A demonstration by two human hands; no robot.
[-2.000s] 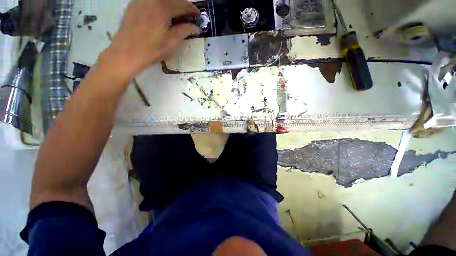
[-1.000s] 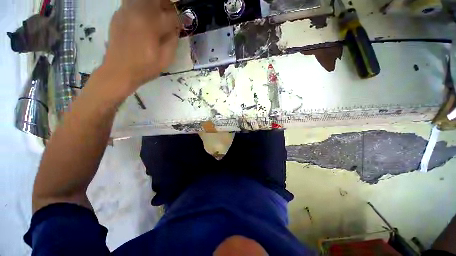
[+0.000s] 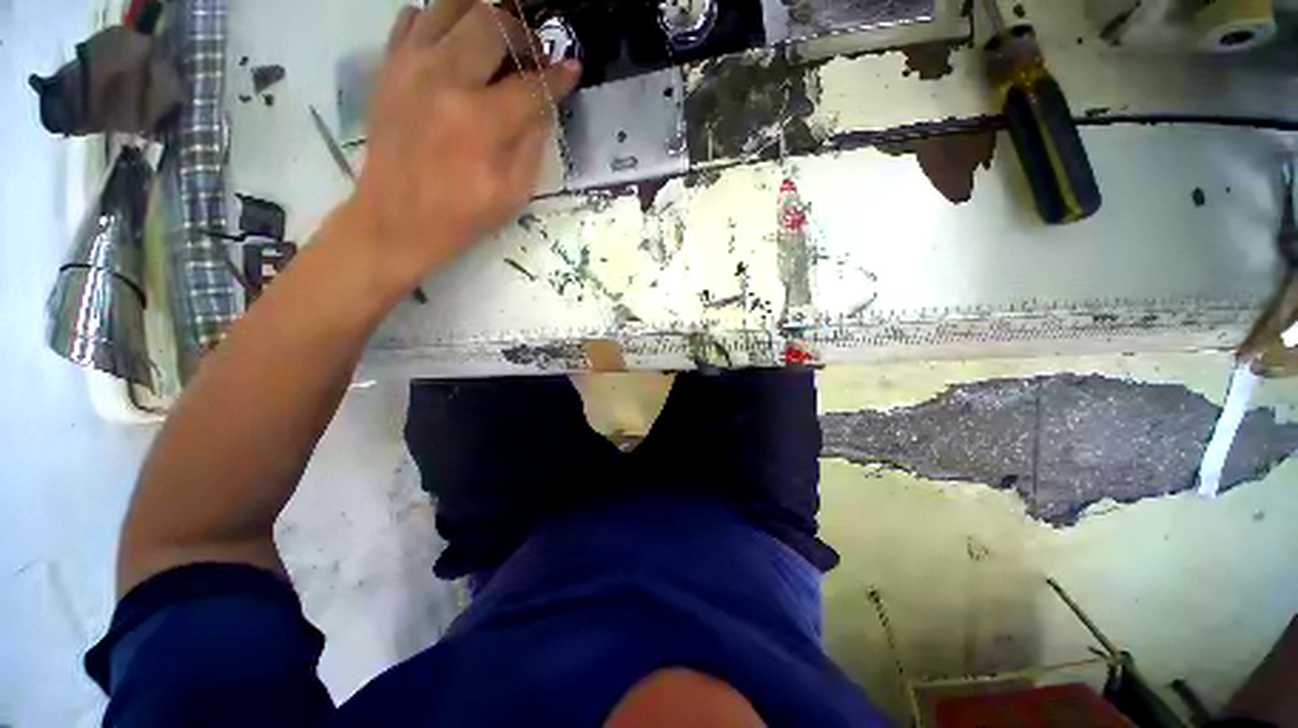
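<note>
My left hand [image 3: 458, 159] reaches from the left over the sewing machine bed, fingers bent at the left rotary hook [image 3: 557, 40]. A dark shape shows between the fingers at the top edge; I cannot tell if it is held. A fine line, perhaps thread, crosses the fingers. The right rotary hook [image 3: 686, 17] sits in the dark slot, cut by the top edge. The silver slide plate [image 3: 624, 131] lies just below the slot. My right hand is not in view.
A thin rod [image 3: 332, 142] passes under my left wrist. A slotted black piece [image 3: 266, 265], plaid cloth [image 3: 204, 171] and shiny cone [image 3: 103, 302] lie left. A black-and-yellow screwdriver [image 3: 1049, 140] and tape roll [image 3: 1236, 24] lie right. A measuring tape [image 3: 940, 330] edges the table.
The view has shifted, so the machine slot sits higher in the picture than two seconds ago. My left hand stays by the left hook, its fingers and wrist slightly turned.
</note>
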